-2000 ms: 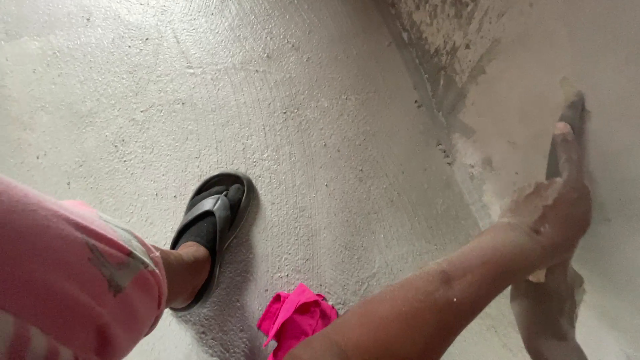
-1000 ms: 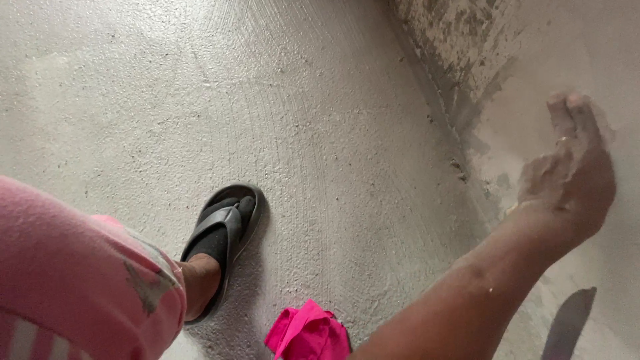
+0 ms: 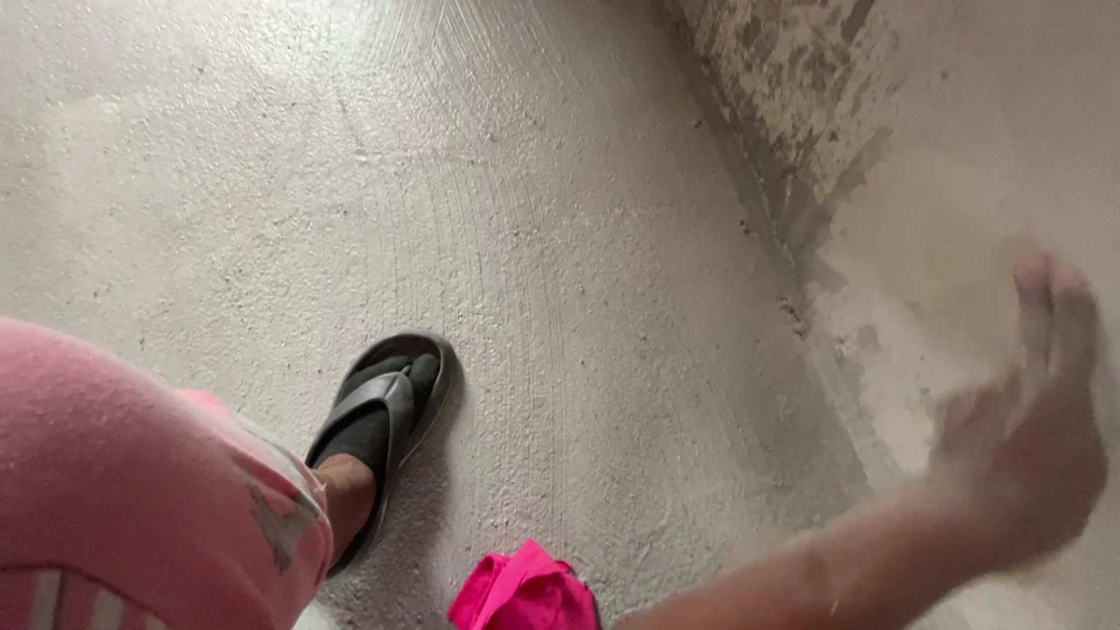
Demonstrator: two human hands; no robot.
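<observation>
My right hand (image 3: pixel 1032 420) is at the right side, over the pale, patchy wall (image 3: pixel 927 254). It is blurred; two fingers point up and apart from the other fingers, which are bent. Nothing shows in it, though part of the palm is hidden, and whether it touches the wall is unclear. The bare forearm comes in from the bottom edge. Left of the forearm lies a crumpled bright pink cloth (image 3: pixel 525 591), cut off by the frame. My left hand is out of view.
A foot in a black sock and dark thong sandal (image 3: pixel 398 398) stands on the rough grey floor (image 3: pixel 560 289), below a pink trouser leg (image 3: pixel 149 472). The floor meets the wall along a slanting, crusted edge (image 3: pixel 770 219), with brown, flaking patches above.
My right hand has shifted over the wall, its fingers changing pose. A dark shape seen low on the wall one second ago no longer shows. The foot has stayed in place.
</observation>
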